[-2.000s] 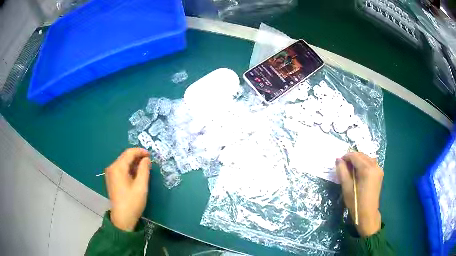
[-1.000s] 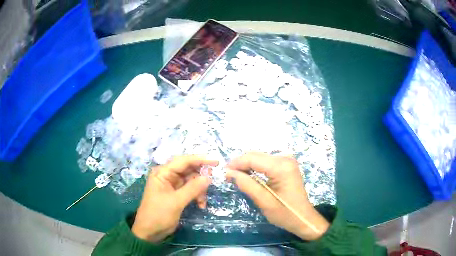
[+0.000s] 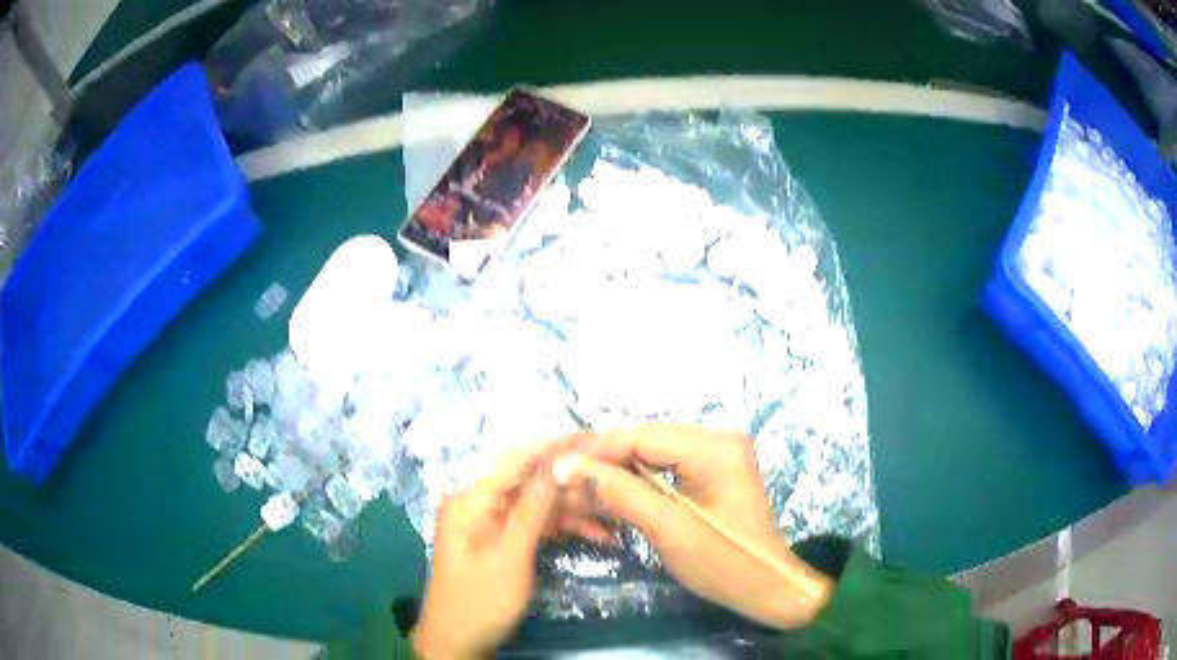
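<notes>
My left hand (image 3: pixel 497 548) and my right hand (image 3: pixel 691 516) meet low in the middle, fingertips together around a small whitish piece (image 3: pixel 565 469); its details are hidden and overexposed. A thin tan stick (image 3: pixel 729 535) lies across my right hand, held between its fingers. A clear plastic bag (image 3: pixel 845 426) lies flat beneath, with white plastic parts (image 3: pixel 645 200) on it. Clear plastic parts (image 3: pixel 258 438) are heaped to the left. A second thin stick (image 3: pixel 232 561) lies at the lower left, its upper end at a small white piece (image 3: pixel 279 512).
A blue tray (image 3: pixel 129 258) stands at the left, tilted. A blue tray (image 3: pixel 1013 303) full of white pieces stands at the right. A smartphone (image 3: pixel 497 181) lies at the bag's top, a white oval object (image 3: pixel 346 297) below it. A red stool (image 3: pixel 1091 634) shows at the lower right.
Since two seconds ago, my hands have come together from the clear heap and the white parts. Since one second ago, they have closed more tightly around the small piece. The view has shifted.
</notes>
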